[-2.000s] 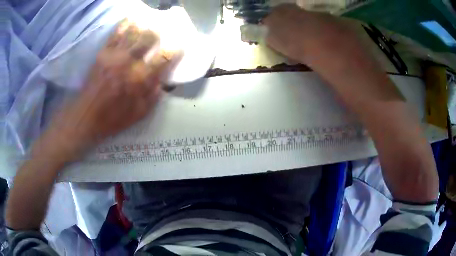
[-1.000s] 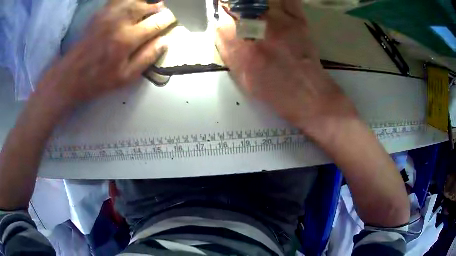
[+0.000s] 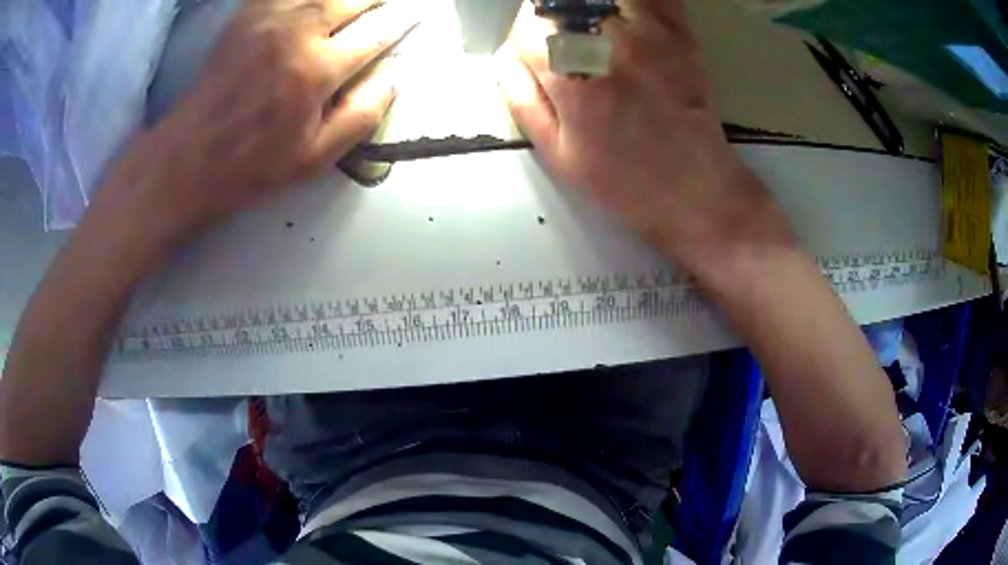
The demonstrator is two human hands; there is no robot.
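My left hand (image 3: 271, 105) lies on the machine bed left of the needle area, fingers spread toward the bright lamp glare. My right hand (image 3: 630, 138) lies on the right side, its thumb and fingers toward the same spot. The glare between the hands hides the needle and any cloth under the fingertips. The pale guide block (image 3: 579, 53) sits beside my right fingers. White cloth (image 3: 105, 83) lies bunched at the upper left, beyond my left hand.
The table's printed measuring scale (image 3: 486, 317) runs along its front edge. Dark thread snips (image 3: 857, 94) lie on the bed at the right. A yellow box (image 3: 965, 199) stands at the right end. White cloth (image 3: 763, 486) and a blue frame (image 3: 718, 452) are below the table, right.
My right hand has come left and down beside the needle area, and my left hand has moved up beside it. The white cloth has drawn back to the upper left.
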